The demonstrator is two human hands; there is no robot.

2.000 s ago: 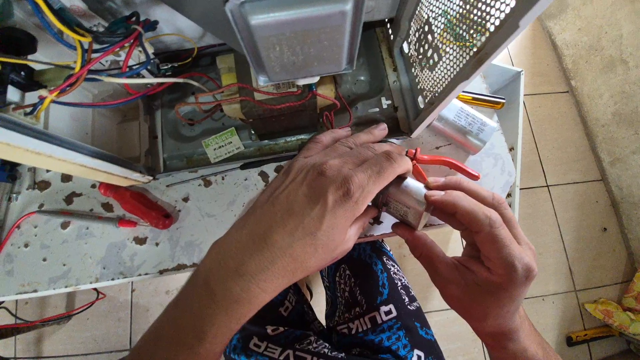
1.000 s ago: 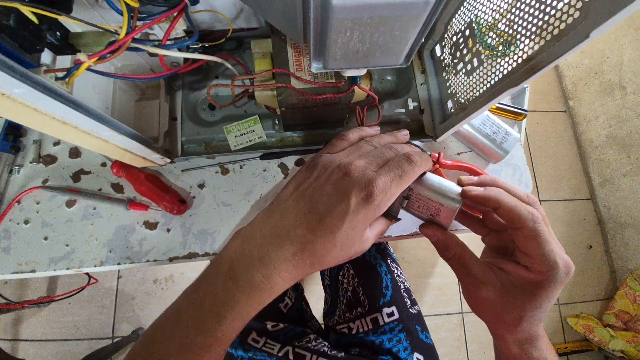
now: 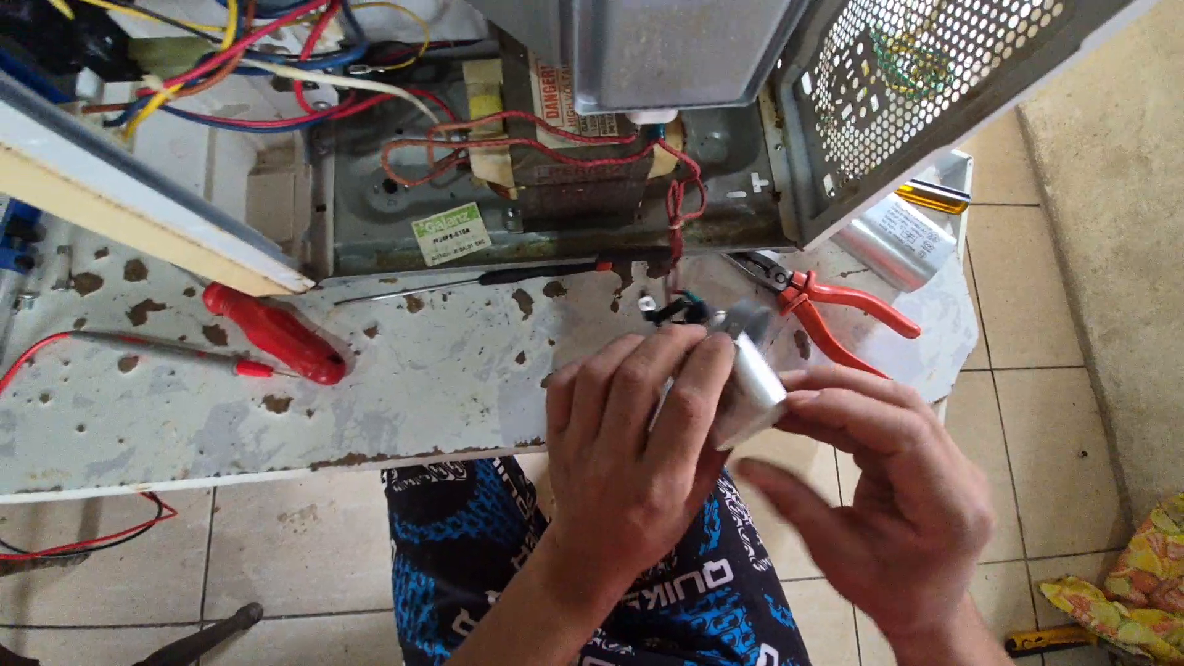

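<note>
My left hand (image 3: 638, 416) grips a silver metal capacitor (image 3: 754, 393) over the front edge of the bench, its terminal end tilted up toward the appliance. A small black part with leads (image 3: 680, 307) sits at that end, and twisted red wires (image 3: 677, 217) run from it to the opened microwave oven's chassis. My right hand (image 3: 869, 481) is just right of the capacitor, fingers spread, its fingertips at the lower end; contact is unclear. Red-handled pliers (image 3: 814, 301) lie on the bench right of the capacitor. The palm side of my left hand is hidden.
A second silver capacitor (image 3: 897, 240) lies at the right beside a yellow-and-black handle (image 3: 932, 196). A black thin screwdriver (image 3: 518, 275), a red-handled screwdriver (image 3: 275, 333) and a red test probe (image 3: 166, 350) lie on the worn bench (image 3: 444, 388). The transformer (image 3: 578, 185) sits inside the chassis.
Both hands and the capacitor have moved toward me, away from the pliers, which now show in full. My right thumb has come away from the capacitor.
</note>
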